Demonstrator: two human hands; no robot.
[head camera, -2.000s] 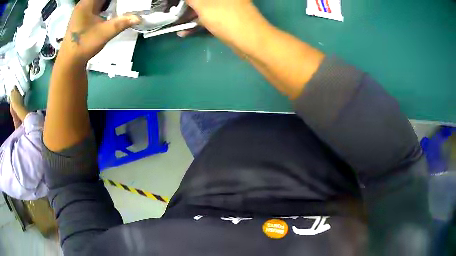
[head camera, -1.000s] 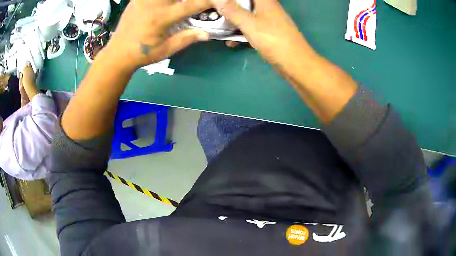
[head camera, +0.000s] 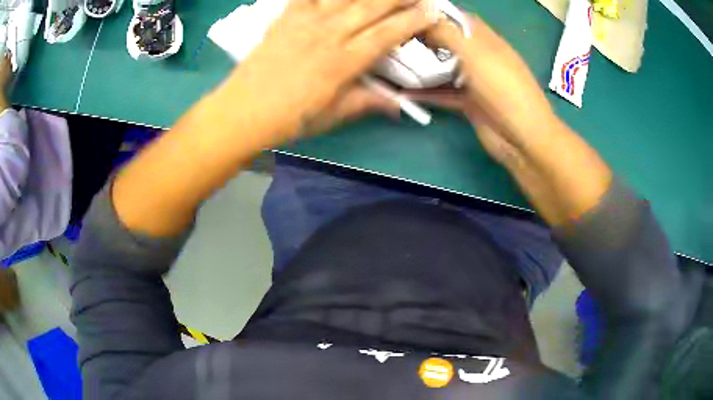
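A white plastic security camera unit (head camera: 422, 64) is held between my two hands over the bench, near the top of the view. My left hand (head camera: 328, 66) lies over its left side, slightly blurred, fingers across the top. My right hand (head camera: 489, 74) is around its right side. A slim white antenna (head camera: 415, 110) sticks out below my left hand. A flat white end piece (head camera: 238, 33) shows to the left, partly behind my left hand. Much of the unit is hidden by my hands.
The green bench (head camera: 641, 156) has waiting camera units (head camera: 155, 33) with open round ends at upper left. A silicone adhesive tube (head camera: 573, 66) lies at upper right on a cardboard scrap (head camera: 623, 35) with yellow glue lumps. Another person's sleeve (head camera: 35, 176) is at the left edge.
The view has shifted, so the adhesive tube and cardboard show more fully. My hands and the unit appear further right and lower. The antenna now shows below my left hand.
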